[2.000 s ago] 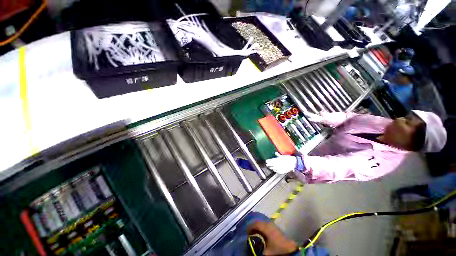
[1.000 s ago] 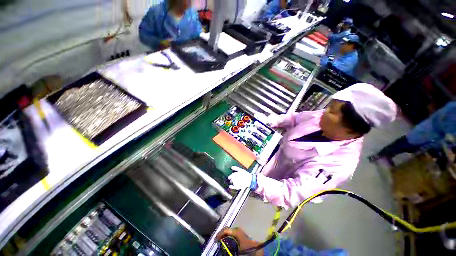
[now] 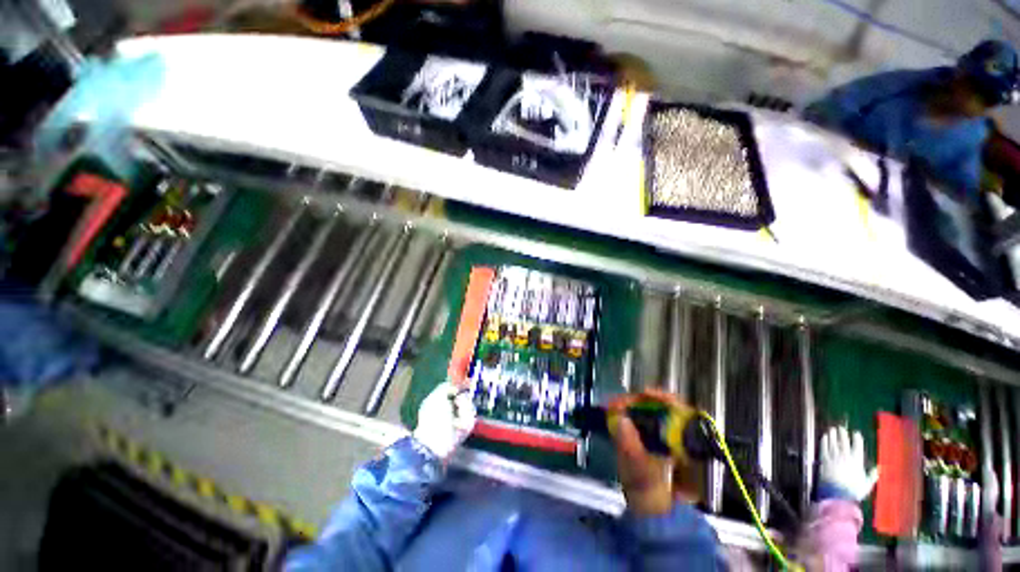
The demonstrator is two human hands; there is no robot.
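A dense circuit board (image 3: 535,344) with pale blocks and a row of yellow parts lies on a green pallet (image 3: 430,369). A red-orange strip (image 3: 471,318) runs along its left side, another along its near edge. My left hand (image 3: 445,418), in a white glove, is at the board's near left corner; its fingertips are blurred, and any small thing in them cannot be told. My right hand (image 3: 642,456), bare, holds the black and yellow electric screwdriver (image 3: 660,427), its front end pointing left at the board's near right corner. The bit is not clear.
Roller conveyor (image 3: 324,324) on both sides. Another board (image 3: 157,240) lies far left, a third (image 3: 951,469) at right beside a person's white-gloved hand (image 3: 844,460). Black bins (image 3: 419,132) and a tray of small pieces (image 3: 705,168) stand on the white shelf (image 3: 268,84). A yellow-green cable trails from the screwdriver.
The view has swung left, so the dense board is now central. My gloved left hand has come into view at the board. My right hand has brought the screwdriver over the board's near right corner.
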